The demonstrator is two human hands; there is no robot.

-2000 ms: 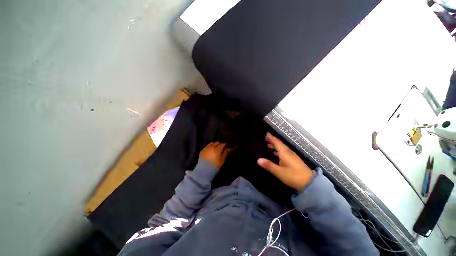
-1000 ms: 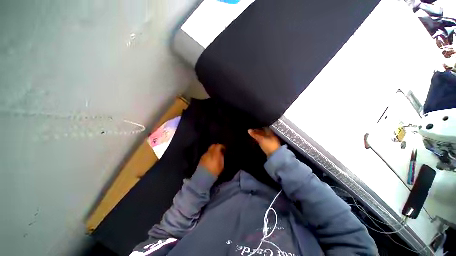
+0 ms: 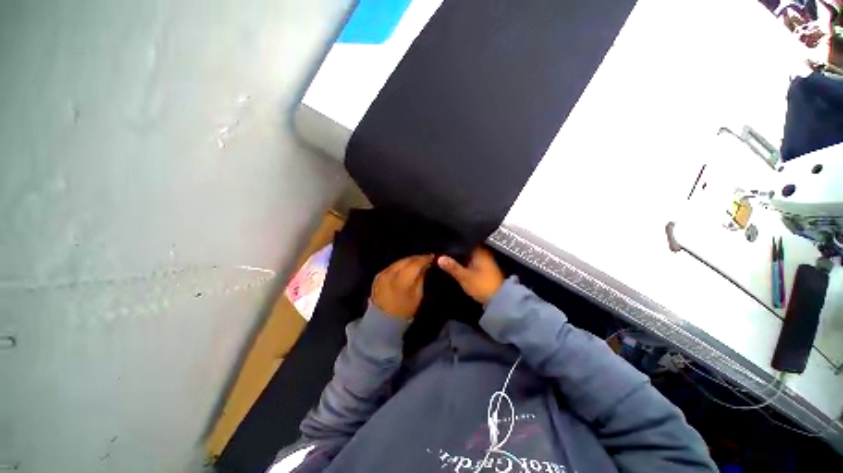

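Black cloth pieces (image 3: 370,242) lie in a dark heap on the lap, below the table's front edge. My left hand (image 3: 401,286) and my right hand (image 3: 473,274) are close together over this cloth, fingertips nearly meeting and pinching its edge. The fingertips are partly lost against the dark cloth. A wide dark cut panel (image 3: 471,102) lies smooth on the table's left part and hangs over the front edge towards my hands. Whether it is joined to the pinched cloth cannot be told.
The white table (image 3: 638,139) has a measuring strip (image 3: 592,283) along its front edge. At right are the sewing machine head (image 3: 809,189), yellow piece (image 3: 739,214), snips (image 3: 778,272) and smartphone (image 3: 801,319). A cardboard piece (image 3: 254,388) stands at left by the grey wall (image 3: 120,185).
My hands have come together; the right hand, open and raised two seconds ago, is now down pinching the cloth. The view has shifted slightly, showing more of a blue sheet at the top.
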